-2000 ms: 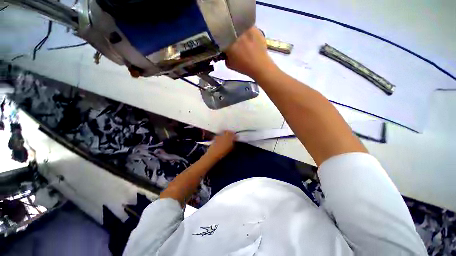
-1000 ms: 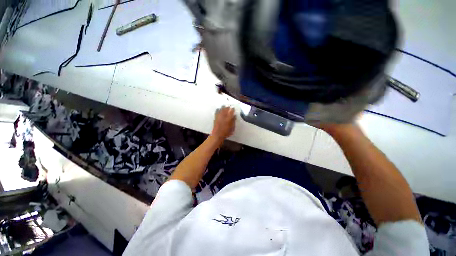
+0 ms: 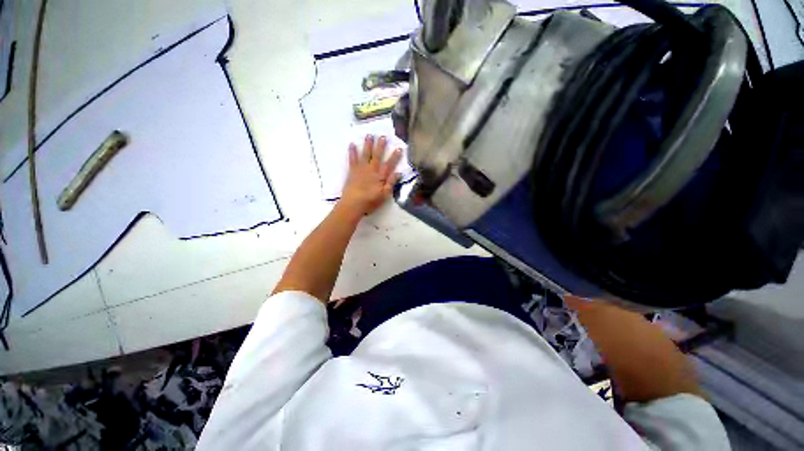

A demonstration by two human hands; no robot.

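Note:
The straight knife cutting machine, with a silver and blue body and coiled black cable, fills the upper right. A sliver of its grey base plate shows below it. My left hand lies flat, fingers spread, on the white-topped piece just left of the machine and holds nothing. My right forearm reaches up under the machine body, which hides my right hand. Two short weights, one gold and one darker, lie above my left hand. The blade is hidden.
A large cut piece with dark edges lies at left, with a weight on it. A long brown wooden strip runs down the far left. Fabric scraps are heaped below the table's near edge.
The view has swung left along the table, and the machine shows at the right with its cable coil in sight. My left hand has moved from the near edge onto a piece, fingers now spread.

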